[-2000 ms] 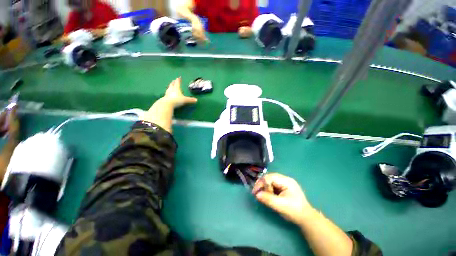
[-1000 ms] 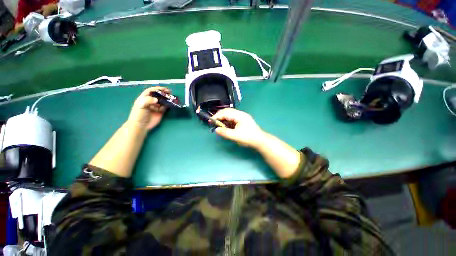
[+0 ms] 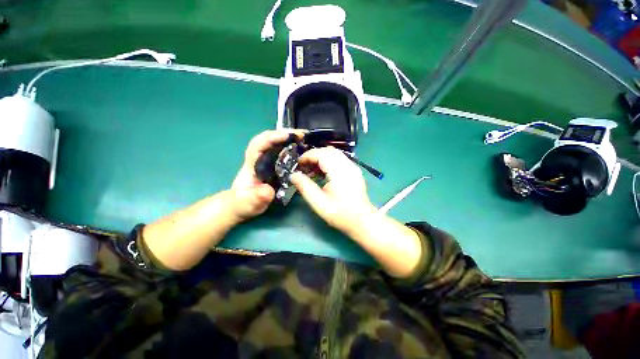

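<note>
A white PTZ camera housing (image 3: 317, 56) stands in front of me, its black hollow end towards me. My left hand (image 3: 258, 175) holds the camera module (image 3: 286, 165), black shell with silvery board parts facing my right hand. My right hand (image 3: 334, 184) is at the module's board side, its fingertips by the board; the wire leads it appears to pinch are mostly hidden by the fingers. A dark lead with a blue tip (image 3: 372, 170) sticks out to the right of the housing opening. Slim pale tweezers (image 3: 405, 194) lie on the bench beside my right hand.
Another housing (image 3: 589, 133) with its module (image 3: 516, 175) wired to it lies at the right. White housings (image 3: 24, 130) stand at the left edge. A metal post (image 3: 460, 56) rises by the belt rail. A tail cable (image 3: 105, 59) lies along the rear left bench edge.
My left hand picked up the module from the belt and brought it to the housing opening. Both hands are now together at it. The tweezers now show on the bench.
</note>
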